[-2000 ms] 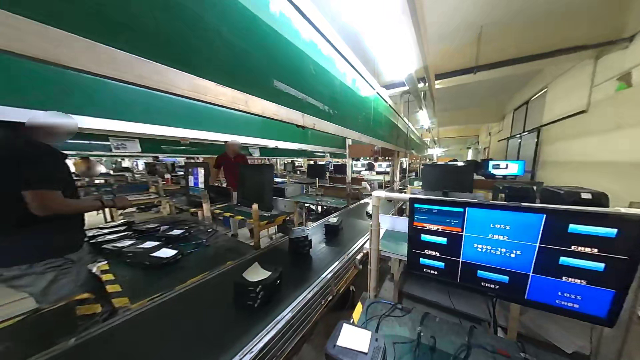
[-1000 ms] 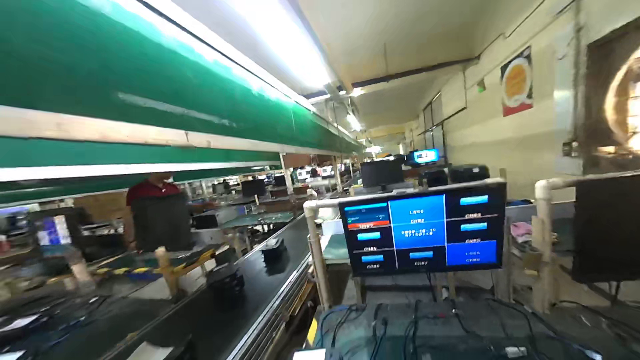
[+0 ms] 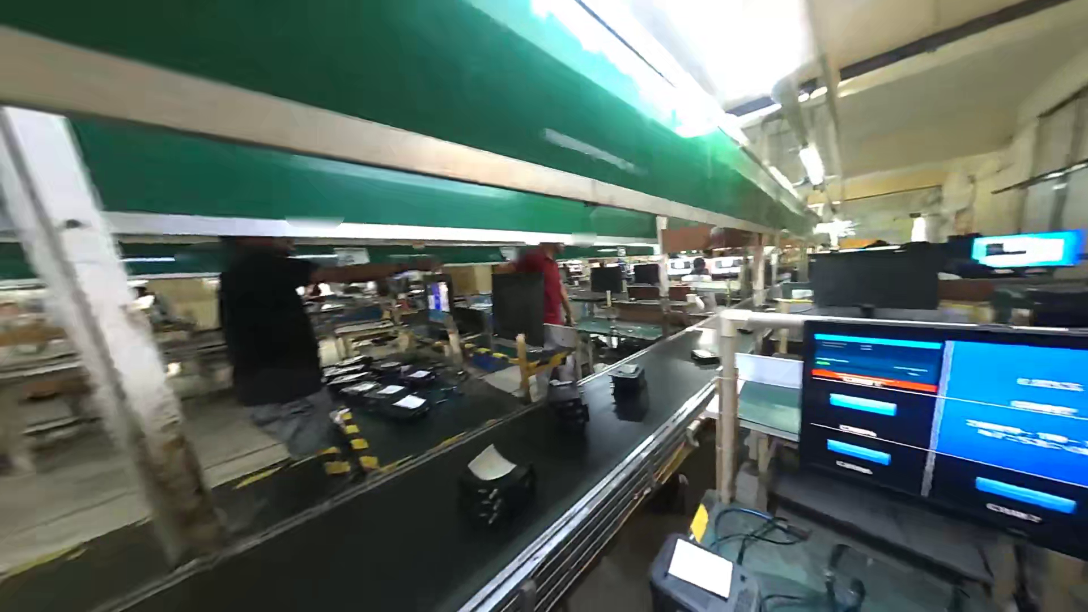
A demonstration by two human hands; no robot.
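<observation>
Neither of my hands shows in the head view. A dark conveyor belt (image 3: 408, 531) runs from the lower left away toward the upper right. Nearest on it sits a stack of black devices (image 3: 495, 493) with a curled white paper on top. Farther along the belt stand another dark stack (image 3: 567, 405) and a stack with a pale top (image 3: 629, 382). At the bottom right, a black device with a white label (image 3: 705, 574) lies at the edge of a green work surface (image 3: 816, 557) among black cables (image 3: 756, 535). A monitor (image 3: 943, 425) shows several blue panels.
Across the belt, a person in a black shirt (image 3: 268, 323) stands with one arm stretched out near a table of black devices (image 3: 395, 395). A person in red (image 3: 548, 280) is farther back. A pale pipe frame (image 3: 728, 408) and a white post (image 3: 102, 340) flank the belt; green panels hang overhead.
The view has swung right and back left. The person in the black shirt now has an arm extended to the side; two seconds ago it was held lower, over the table.
</observation>
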